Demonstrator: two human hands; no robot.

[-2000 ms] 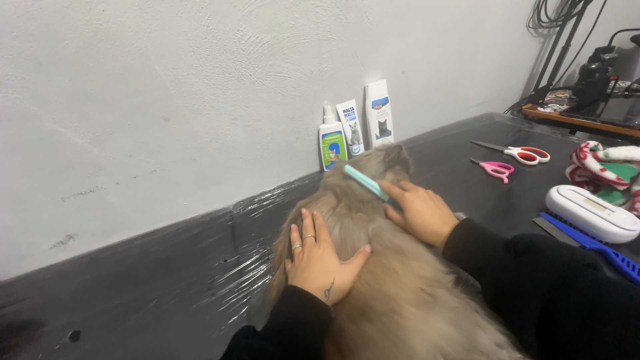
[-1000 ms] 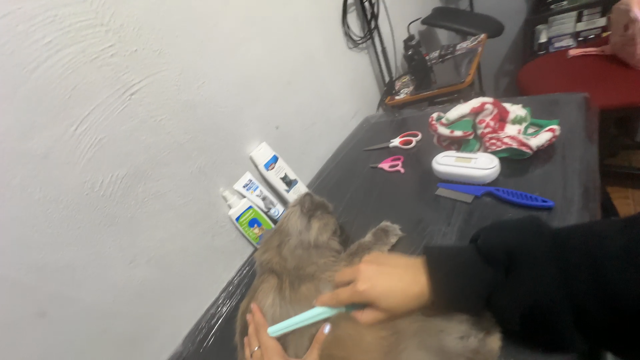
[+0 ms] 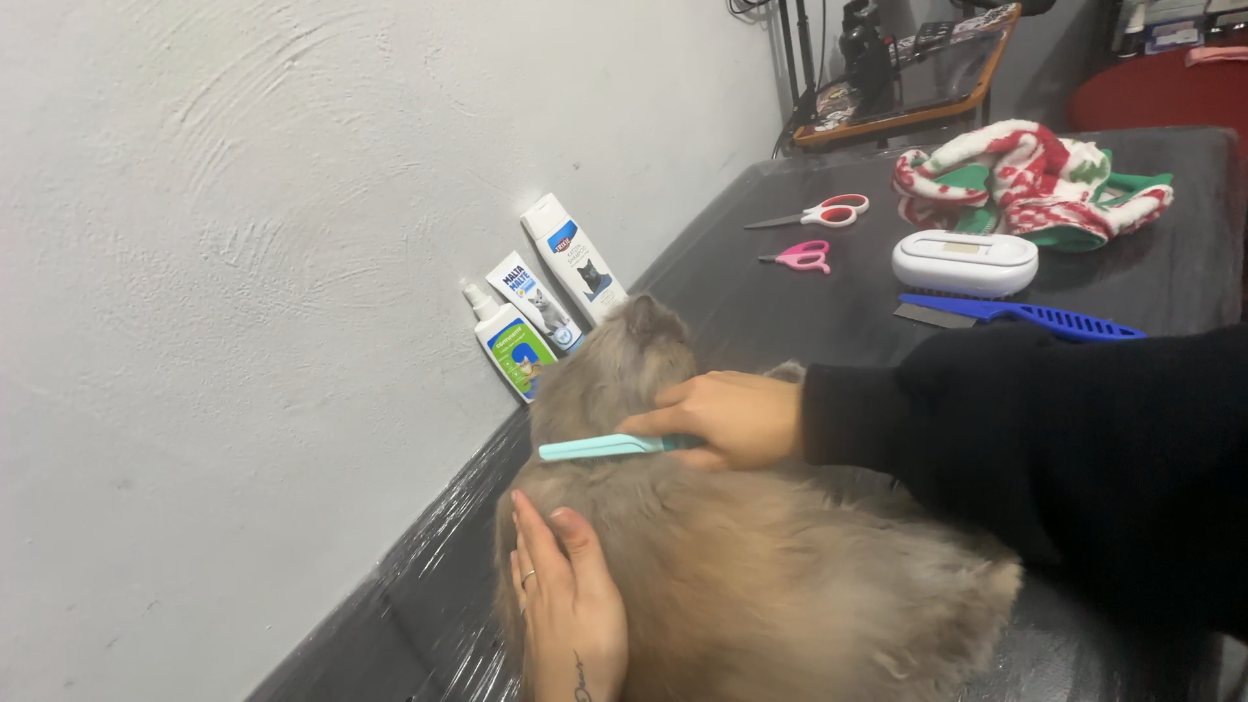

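A long-haired, grey-beige cat (image 3: 741, 565) lies on a dark table wrapped in plastic film, its head pointing away from me. My right hand (image 3: 726, 419) is closed on the handle of a light turquoise comb (image 3: 600, 448), which rests across the fur behind the cat's neck; its teeth are hidden. My left hand (image 3: 570, 595), with a ring on it, lies flat against the cat's left side, fingers extended, holding no tool. One paw (image 3: 786, 371) shows just beyond my right wrist.
Against the wall stand a spray bottle (image 3: 517, 348), a white tube (image 3: 536, 302) and a shampoo bottle (image 3: 575, 258). Farther right lie red-handled scissors (image 3: 824, 212), pink scissors (image 3: 804, 256), a white oval brush (image 3: 965, 262), a blue-handled metal comb (image 3: 1024, 314) and a patterned fleece cloth (image 3: 1033, 185).
Since one second ago, my right hand has carried the turquoise comb away from my left hand toward the cat's neck. The view has swung right since the earliest frame.
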